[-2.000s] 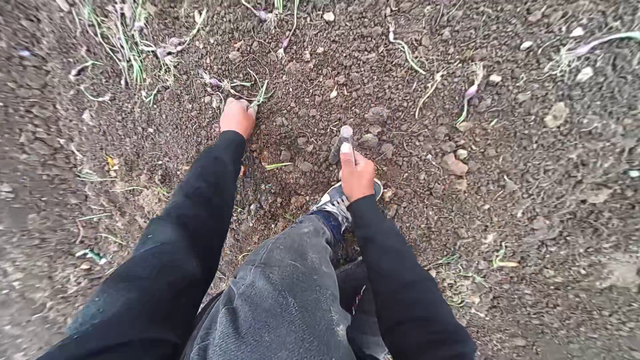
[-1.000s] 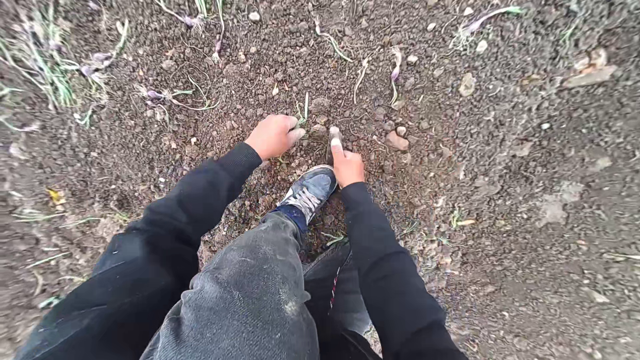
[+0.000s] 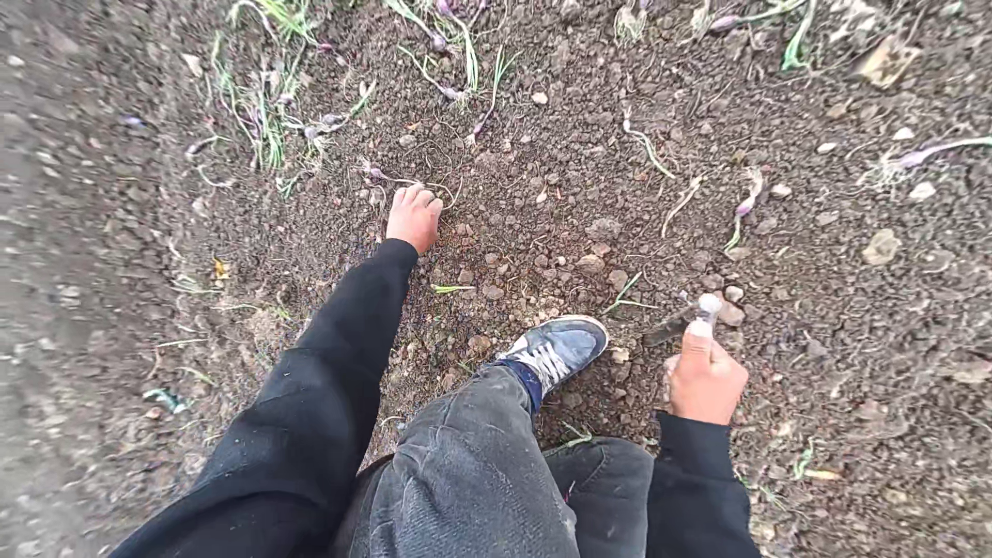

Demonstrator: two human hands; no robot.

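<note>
My right hand [image 3: 707, 380] is closed around the handle of a small hand tool [image 3: 708, 307], with the thumb along the pale rounded handle end; a dark flat blade [image 3: 666, 328] shows to the left of the handle, near the soil. My left hand [image 3: 416, 217] is low over the soil, back of the hand up and fingers curled, beside a thin purple onion seedling [image 3: 375, 171]. Whether its fingertips hold the seedling's leaves is hidden. Close to the shoe, a small green seedling [image 3: 629, 296] lies or stands in the soil between my hands.
My shoe [image 3: 564, 349] is planted on the soil between the hands. A loose heap of onion seedlings [image 3: 267, 124] lies at the upper left. Single seedlings are scattered higher up, one of them purple [image 3: 748, 203] at the right. Stones [image 3: 882, 246] and clods dot the ground.
One second ago my hands were close together in front of the shoe. Now they are far apart, the left by the seedling at the left, the right out to the right with the tool.
</note>
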